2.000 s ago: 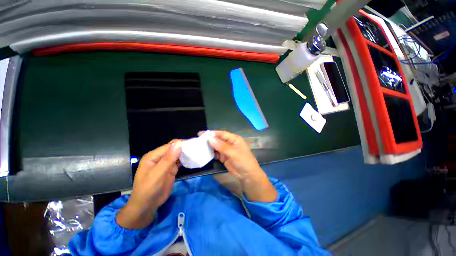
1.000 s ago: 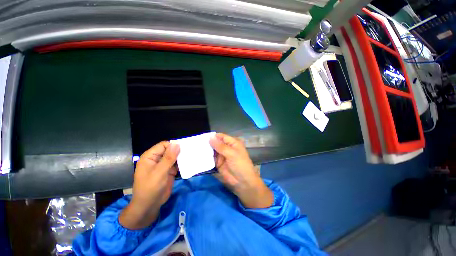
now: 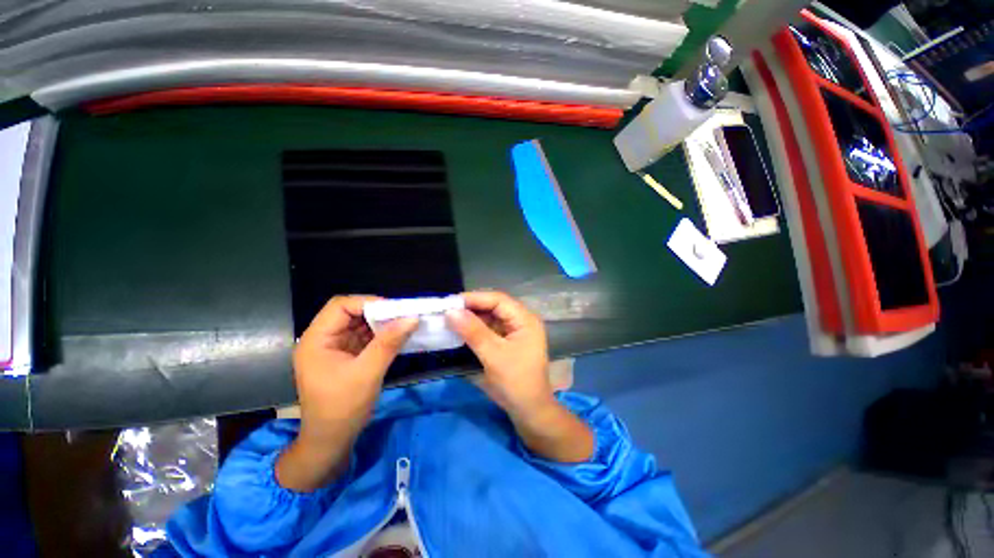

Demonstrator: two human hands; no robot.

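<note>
My left hand [image 3: 340, 365] and my right hand [image 3: 510, 354] are bare and hold a small white cleaning cloth [image 3: 434, 331] between them by its two sides. The cloth's top edge is folded over. The hands are above the near edge of a black glossy tablet [image 3: 376, 253] that lies flat on the dark green mat. The near end of the tablet is hidden behind my hands and the cloth. A blue squeegee [image 3: 547, 209] lies on the mat to the right of the tablet.
A pump bottle [image 3: 662, 125], yellow stick [image 3: 662, 191], white card [image 3: 696, 251] and smartphone [image 3: 748, 170] are at the right. Red foam trays [image 3: 839, 191] with dark tablets stand beyond. A white foam stack [image 3: 360, 49] with a red edge lies along the back. Shiny clear plastic [image 3: 164, 469] is below left.
The white cloth was spread flat between my hands and is now folded at its top edge, with my thumbs on its face. The tablet and squeegee have stayed in place on the mat.
</note>
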